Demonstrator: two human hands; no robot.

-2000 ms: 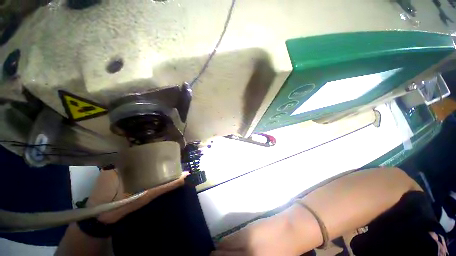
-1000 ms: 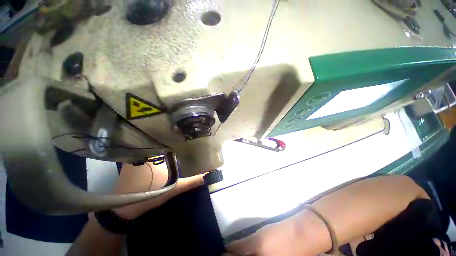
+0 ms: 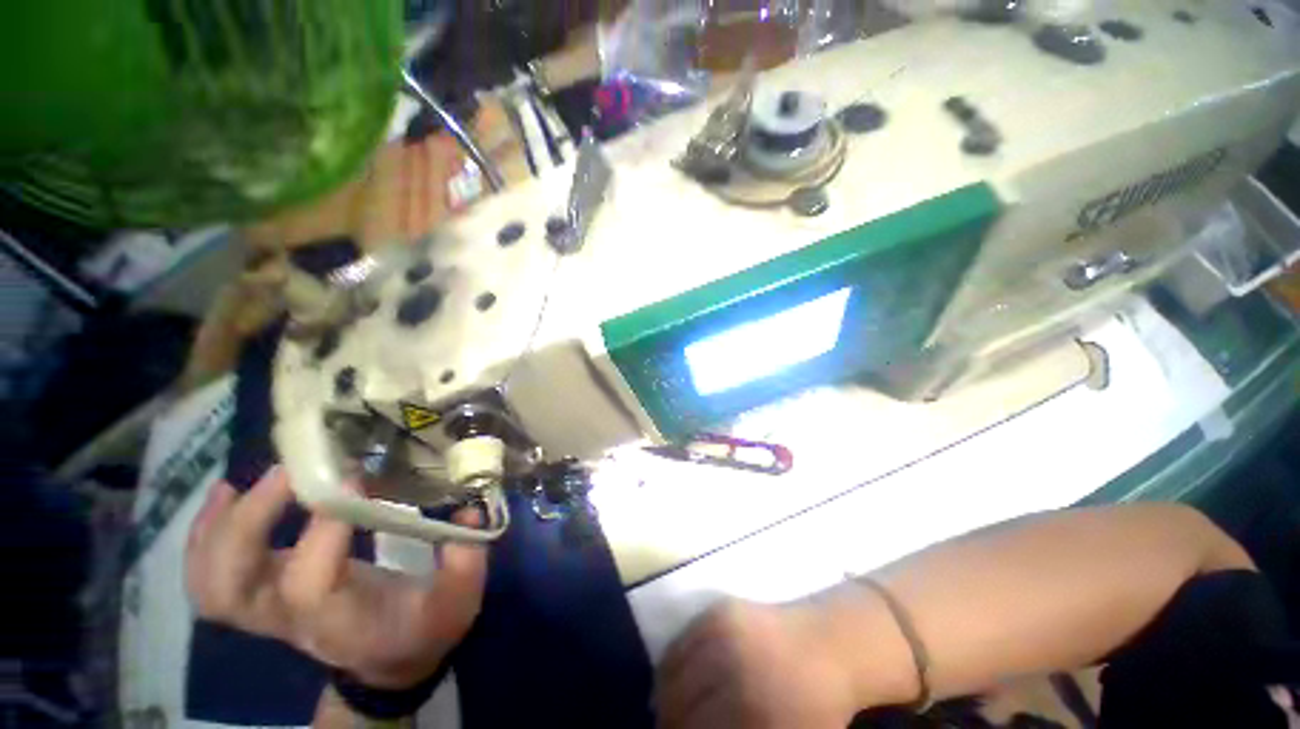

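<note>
Dark navy cloth (image 3: pixel 549 627) lies under the head of the cream sewing machine (image 3: pixel 556 306) and runs towards me. My left hand (image 3: pixel 342 591), with a black wrist band, is at the machine's left end, palm side up. Its fingers are apart, near the lower edge of the curved cream guard (image 3: pixel 378 516); whether they touch it is unclear. My right hand (image 3: pixel 741 669) is low, beside the cloth's right edge, with curled, blurred fingers; whether it grips the cloth is unclear. The needle area is small and partly hidden by the guard.
Red-edged snips (image 3: pixel 734 453) lie on the bed right of the needle area. The green control panel (image 3: pixel 798 321) has a lit screen. A large green round object (image 3: pixel 200 100) is at upper left. More dark cloth (image 3: pixel 243 669) lies left, and another person's hand (image 3: pixel 243 306) shows behind the machine.
The view has shifted, showing more of the machine's top. My left hand has come out from behind the guard, with its fingers spread. My right hand remains low near the cloth.
</note>
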